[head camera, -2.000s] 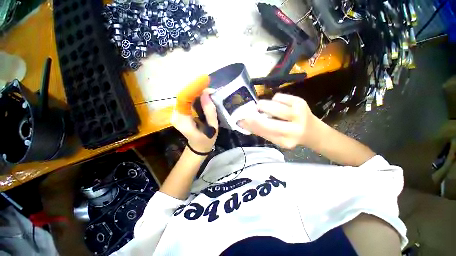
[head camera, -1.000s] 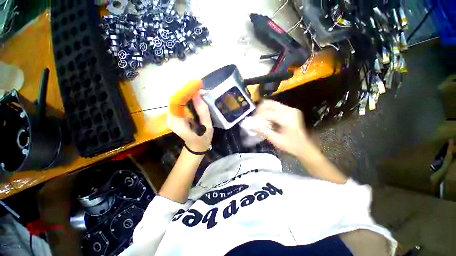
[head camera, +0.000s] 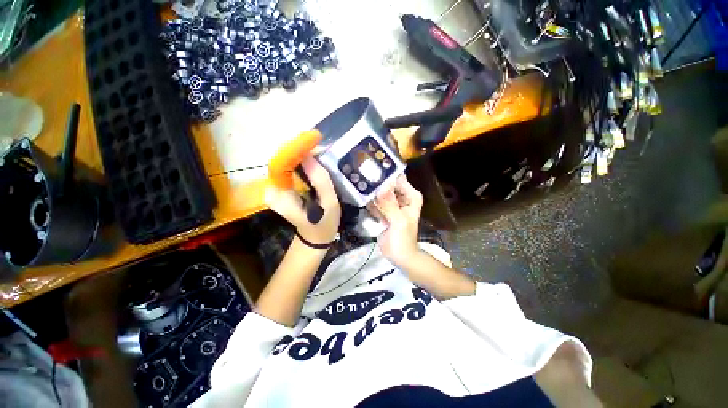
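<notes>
A camera housing (head camera: 338, 163) with a silver-white squarish face, a dark window and a hollow black back is held up near the bench edge. Its face is turned towards me. My left hand (head camera: 307, 191), with orange finger cots, grips its left side. A black antenna sticks out to the right and a black stub shows by my left palm. My right hand (head camera: 399, 212) is at the housing's lower right edge, its fingers bent. A pale cloth (head camera: 369, 224) shows partly below the housing, by my right fingers.
A black parts tray (head camera: 148, 135) and stacked housings (head camera: 60, 219) are on the left. Small fittings (head camera: 239, 56) lie heaped behind. A pistol-grip tool (head camera: 455, 68) and hanging cable pigtails (head camera: 615, 96) are on the right. A box of housings (head camera: 187, 335) is below the bench.
My right hand has moved left and down, from the window to the housing's lower edge. The housing has shifted slightly left with its face turned more towards me.
</notes>
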